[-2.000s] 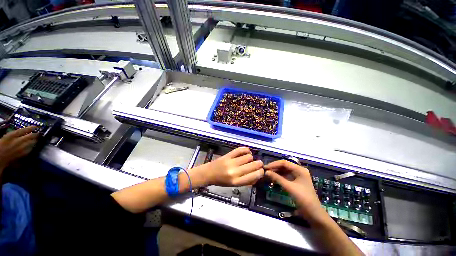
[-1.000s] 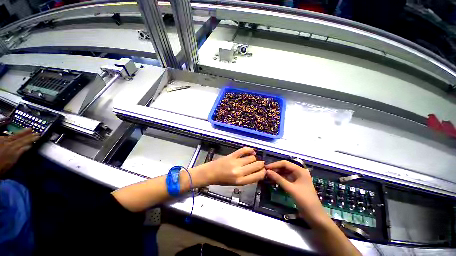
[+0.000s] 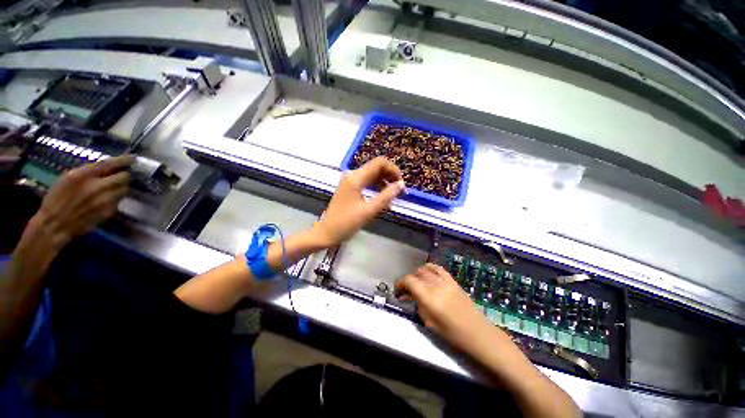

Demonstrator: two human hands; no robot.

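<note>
My left hand, bare with a blue wrist strap, is over the near edge of the blue bin of copper-and-dark coils. Its thumb and index tip are close together; whether a coil is between them cannot be told. My right hand is bare, fingers bent down, at the left end of the black pallet. Whether it holds anything is hidden. The green PCB panel with rows of fitted components lies in the pallet, right of that hand.
Aluminium rails run along the pallet. A clear plastic bag lies right of the bin. At left, another person's hand is near another pallet with boards. Silver clips sit on my pallet. Metal posts stand behind.
My hands were together over the left part of the panel and are now apart. My left hand has moved up to the bin; my right has shifted left. The other person's hand has moved right.
</note>
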